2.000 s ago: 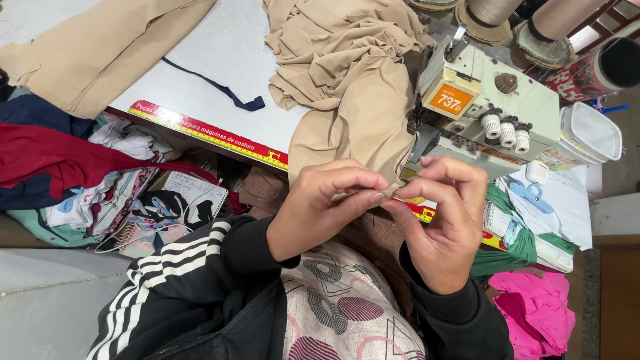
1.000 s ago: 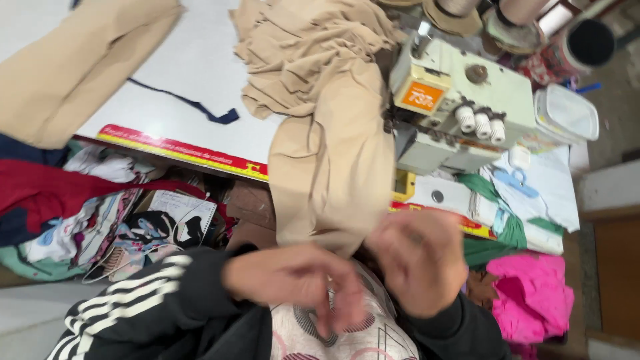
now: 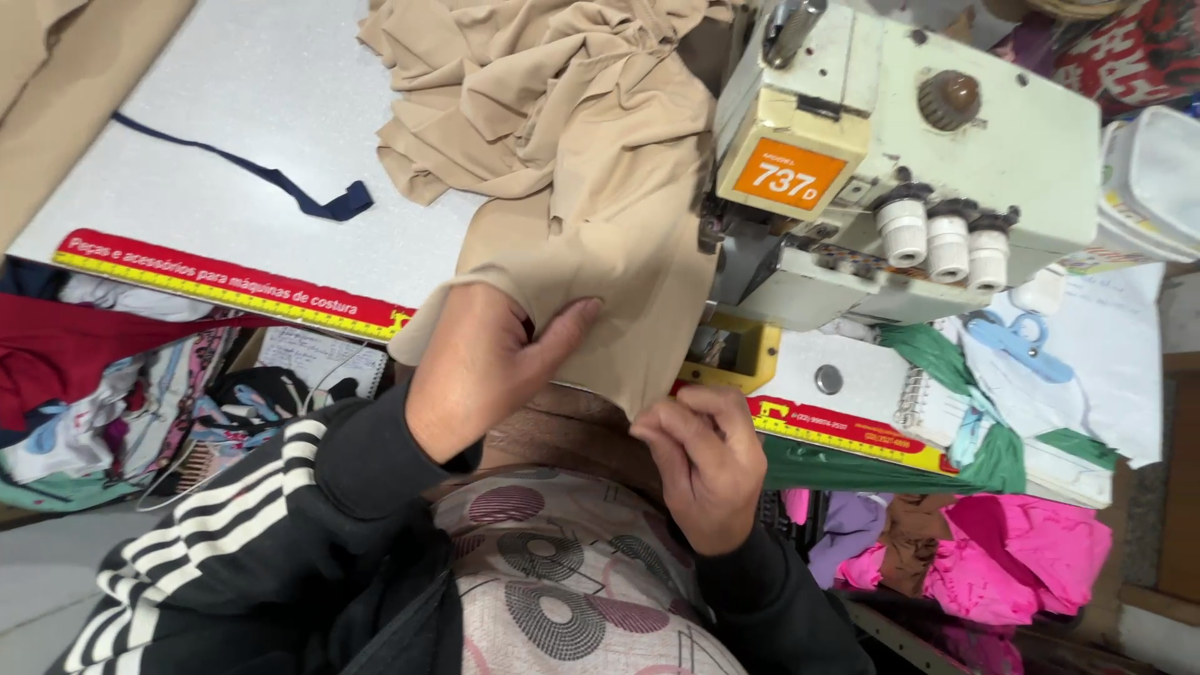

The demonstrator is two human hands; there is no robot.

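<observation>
A beige fabric piece [image 3: 591,253] hangs over the front edge of the white worktable [image 3: 253,84], with more of it bunched behind. My left hand [image 3: 487,361] is at the cloth's left side, its fingers under the fabric and the thumb on top, gripping it. My right hand [image 3: 703,459] pinches the lower right corner of the same cloth between thumb and fingers. The sewing machine [image 3: 900,122], cream-coloured with several white thread tension knobs [image 3: 947,244], stands just right of the fabric. Part of the cloth lies close against the machine's needle area, which is mostly hidden.
A dark blue fabric strip [image 3: 272,173] lies on the table's left. Blue thread snips [image 3: 1022,347], a spiral notebook [image 3: 923,403] and green cloth [image 3: 975,459] are at the right. Coloured garments [image 3: 94,403] fill the space below left; pink fabric [image 3: 1022,553] sits below right. Plastic tubs [image 3: 1153,178] stand behind.
My hands held a small bit of cloth together two seconds ago, then were blurred in motion. Now they are apart, each on the beige fabric. The view has moved closer to the table.
</observation>
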